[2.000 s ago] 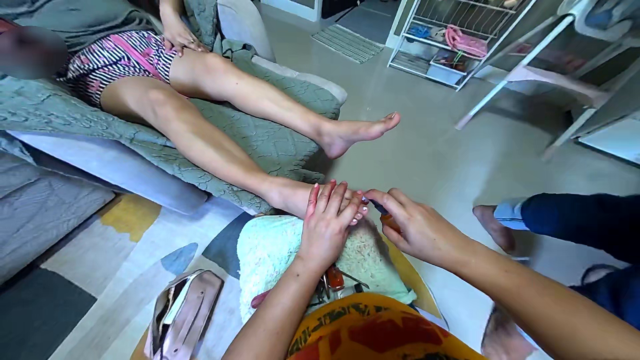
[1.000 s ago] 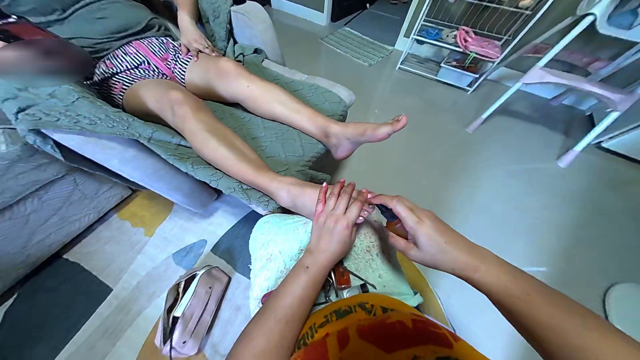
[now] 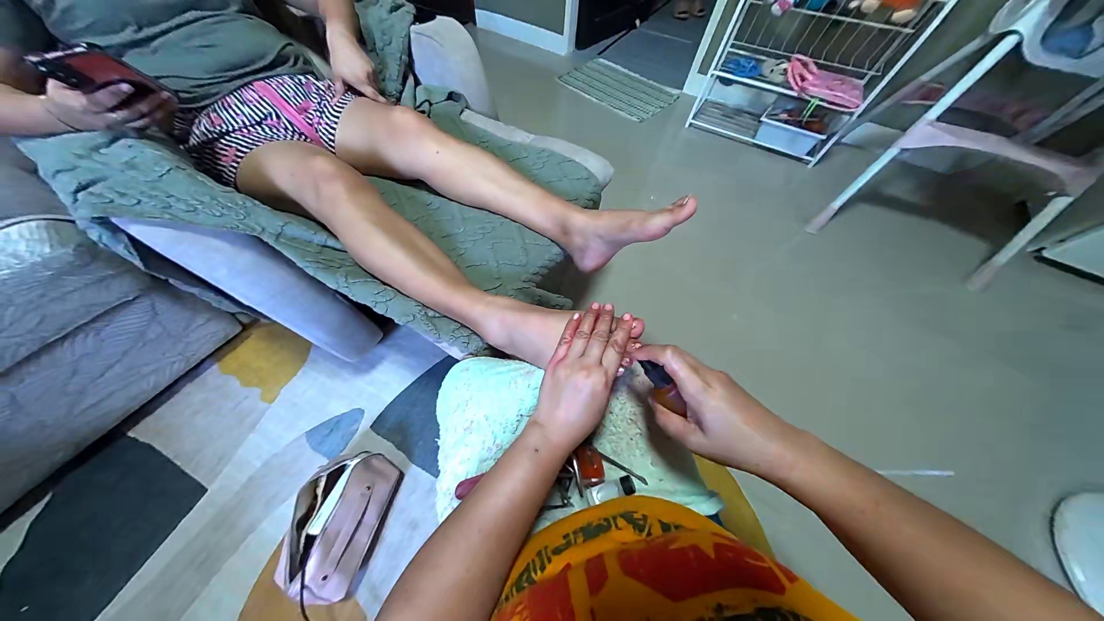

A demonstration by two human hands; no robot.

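My left hand (image 3: 580, 379) lies over the top of the other person's near foot (image 3: 526, 332), its fingers close to the toes. My right hand (image 3: 716, 410) holds a small amber bottle with a black top (image 3: 666, 390) beside those toes. The near foot rests at the edge of a pale green towel (image 3: 483, 414). On the towel near my shirt lie a red-orange bottle (image 3: 590, 466), a small bottle with a dark cap (image 3: 611, 490) and thin metal tools (image 3: 623, 468). The person's other foot (image 3: 630, 231) is raised beyond, toes pointing right.
The seated person holds a phone (image 3: 95, 69) on a recliner under a green quilted cover (image 3: 466, 233). An unzipped pink pouch (image 3: 345, 526) stands at lower left. Beyond are a grey sofa (image 3: 95, 328), a wire rack (image 3: 802, 52), a high chair (image 3: 975, 138) and a floor mat (image 3: 619, 88).
The legs of another person at the right are no longer in view; a white rounded object shows at the lower right edge. My hands stay at the near foot.
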